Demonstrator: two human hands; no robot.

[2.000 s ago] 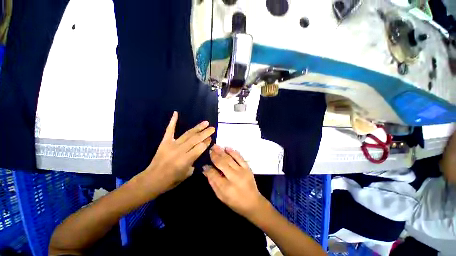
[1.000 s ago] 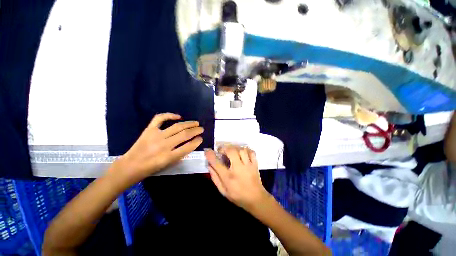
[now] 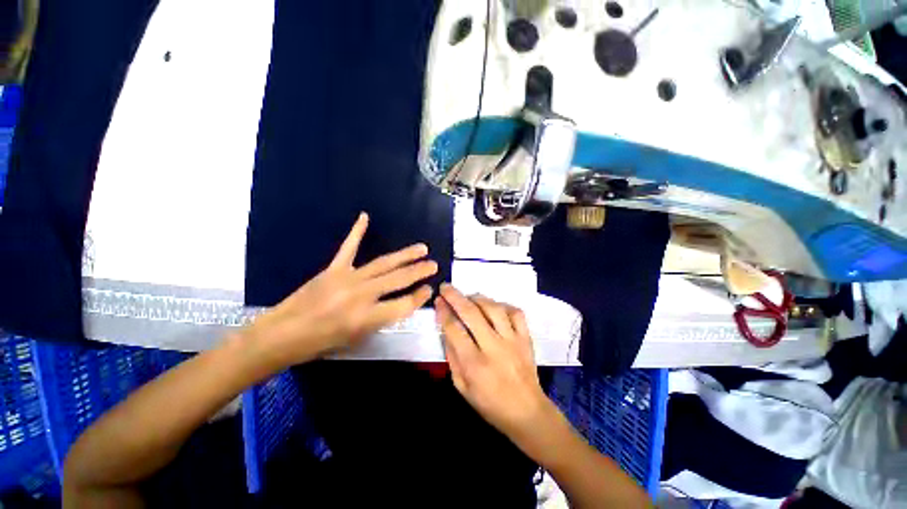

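Note:
A dark navy fabric panel (image 3: 333, 129) lies flat on the white table, its right edge running up to the needle area of the white sewing machine (image 3: 617, 109) with its blue-teal stripe. My left hand (image 3: 348, 303) lies on the panel's lower part, fingers spread, pressing it from above. My right hand (image 3: 492, 358) is at the panel's lower right corner, thumb and index finger together on its edge. The presser foot and needle are mostly hidden behind the metal take-up lever guard (image 3: 549, 169).
A second navy piece (image 3: 602, 288) lies under the machine arm. Red-handled scissors (image 3: 764, 316) lie to its right. A long navy piece (image 3: 55, 189) hangs over the table at far left. Blue crates (image 3: 109, 398) and white and black fabric (image 3: 746, 427) are below the table edge.
The view has shifted, so machine and table appear lower and further right. The panel's lower edge has moved up the table since the oldest frame. My right fingertips stay at its corner.

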